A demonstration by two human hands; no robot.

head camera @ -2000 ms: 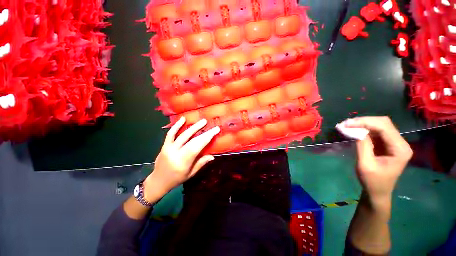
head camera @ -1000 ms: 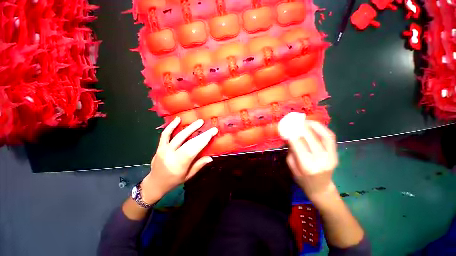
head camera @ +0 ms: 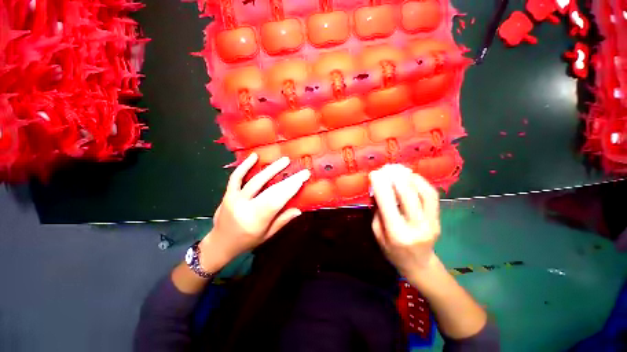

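Note:
The orange-red moulded sheet (head camera: 337, 89) lies plain back up on the dark bench, its near edge at the bench's front edge. It has rows of rounded shapes, small dark marks between them and a spiky fringe. My left hand (head camera: 258, 206) lies with spread fingers on the sheet's near left corner and holds nothing. My right hand (head camera: 409, 220) is at the sheet's near edge, right of centre, with a white wipe (head camera: 388, 177) pinched in its fingertips against the sheet. The fingers hide part of the wipe.
A tall shaggy red stack (head camera: 69, 89) stands at the left, a right stack (head camera: 612, 89) at the right edge. A thin black tool (head camera: 491, 34) lies right of the sheet, beside loose red parts (head camera: 517, 29). Red crumbs (head camera: 505, 152) dot the bench (head camera: 522, 103). A blue crate with red pieces (head camera: 414, 313) is below.
My right hand has moved left with the wipe, from beside the sheet onto its near edge. My left hand stays on the near left corner.

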